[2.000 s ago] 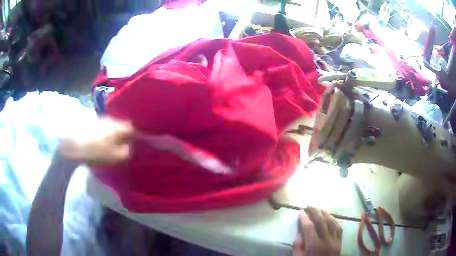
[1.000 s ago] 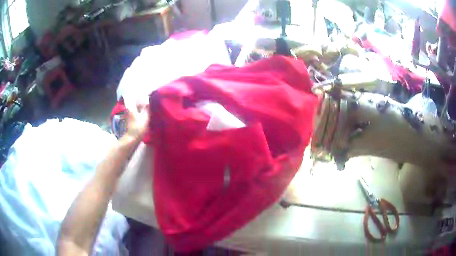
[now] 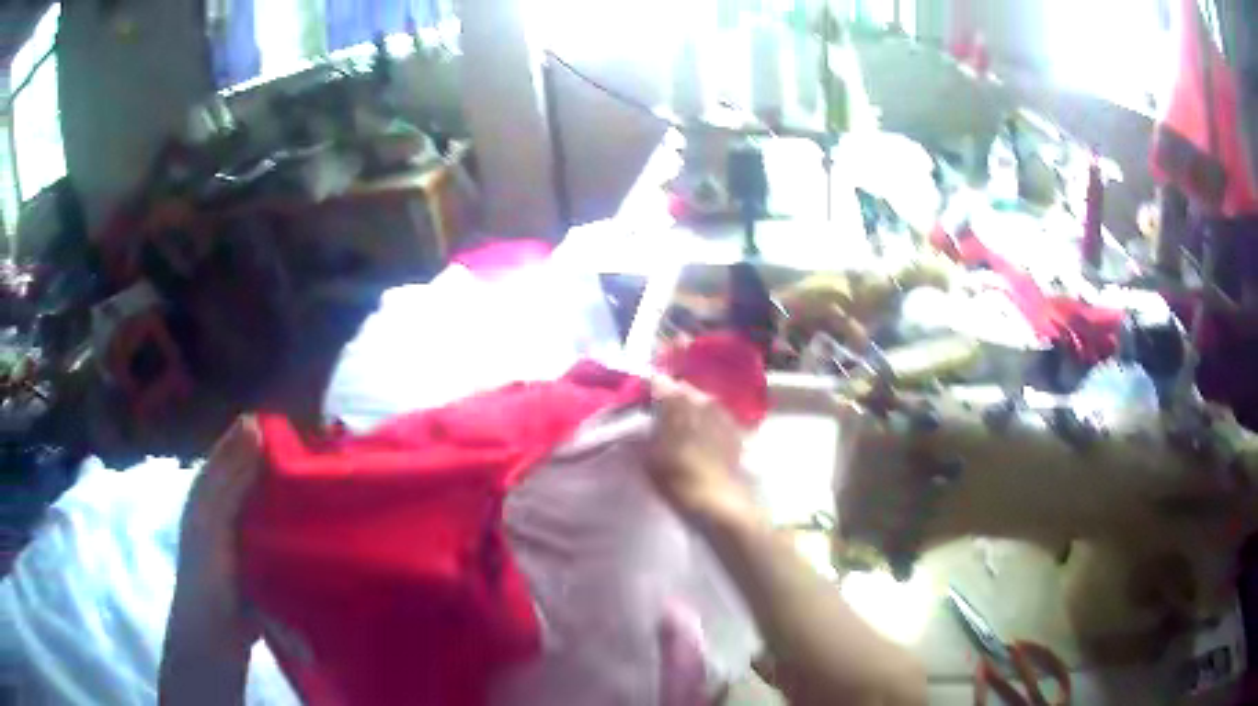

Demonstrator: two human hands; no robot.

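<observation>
The red fabric (image 3: 400, 538) is held up in front of me, spread between both hands. A thin whitish-pink lining (image 3: 607, 552) shows on its right part. My left hand (image 3: 228, 476) grips the fabric's upper left corner. My right hand (image 3: 694, 448) grips the upper edge at the right, where red and pale layers meet. Both hands are somewhat blurred, and some fingers are hidden by the cloth. The lower end of the fabric runs out of the picture.
The cream sewing machine (image 3: 1035, 483) lies at right, with orange-handled scissors (image 3: 1014, 669) on its bed. A white fabric heap (image 3: 97, 593) is at far left, and another white pile (image 3: 469, 338) is behind the red. Tangled odds and ends (image 3: 828, 304) lie behind the machine.
The red fabric has been lifted off the machine table and opened out, showing its pale side. My right hand has come onto its edge. The view has tilted up.
</observation>
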